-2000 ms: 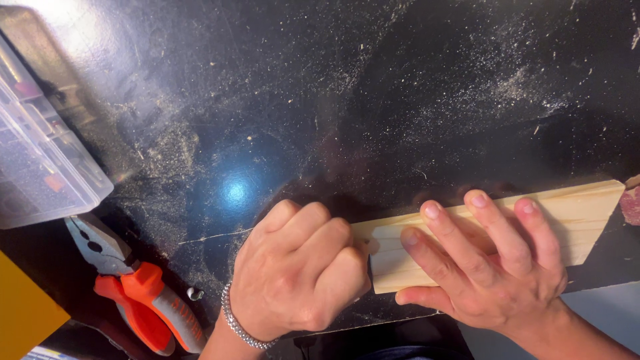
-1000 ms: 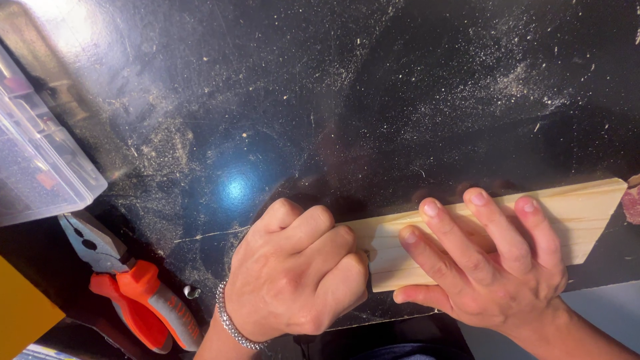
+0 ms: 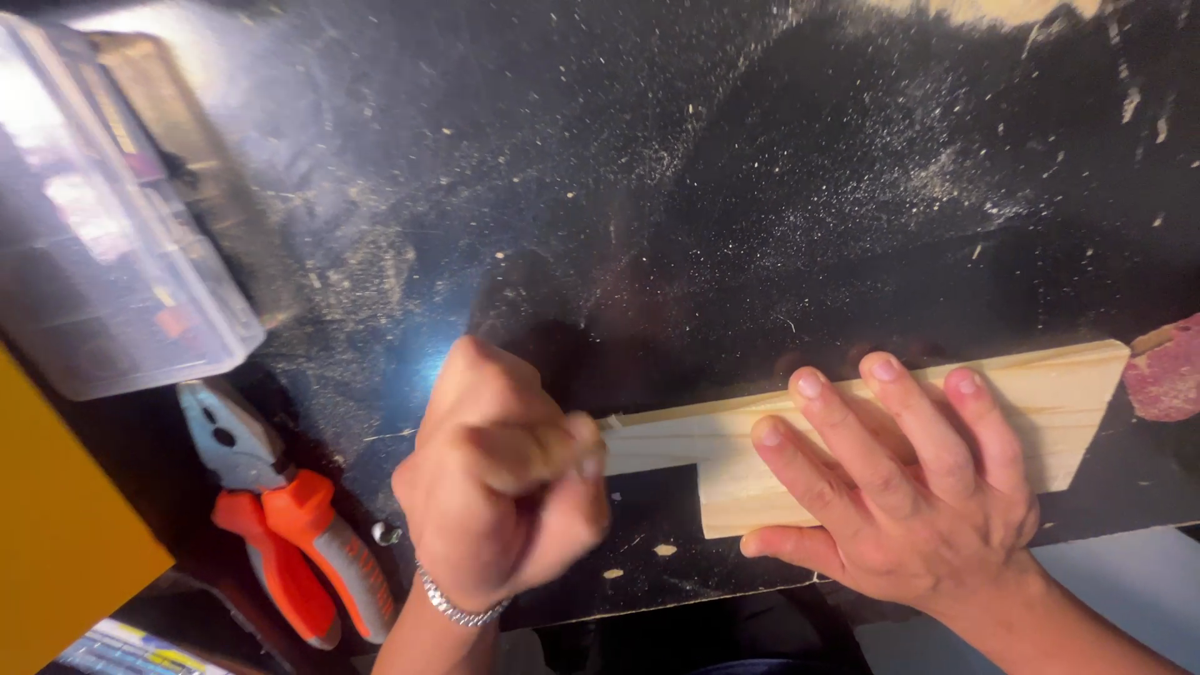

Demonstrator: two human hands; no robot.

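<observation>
A pale wooden board (image 3: 750, 469), with a narrow strip at its left end and a slanted right end, lies near the front edge of the black table. My right hand (image 3: 900, 478) rests flat on its wide part, fingers spread and thumb at the lower edge. At the narrow left end my left hand (image 3: 506, 478) is curled into a fist, slightly blurred. Its thumb and forefinger are pinched together beside the wood; whether something small is between them is hidden. A metal chain bracelet (image 3: 457, 605) circles the left wrist.
Pliers with red and grey handles (image 3: 291, 525) lie left of my left hand, by a small shiny object (image 3: 385, 533). A clear plastic case (image 3: 122, 244) sits at upper left, above a yellow object (image 3: 66, 525). A reddish piece (image 3: 1165, 370) touches the board's right end. Dust covers the black tabletop (image 3: 656, 216).
My left hand has turned and shifted off the board's step, and the narrow strip and notch now show. My right hand stays in place on the board.
</observation>
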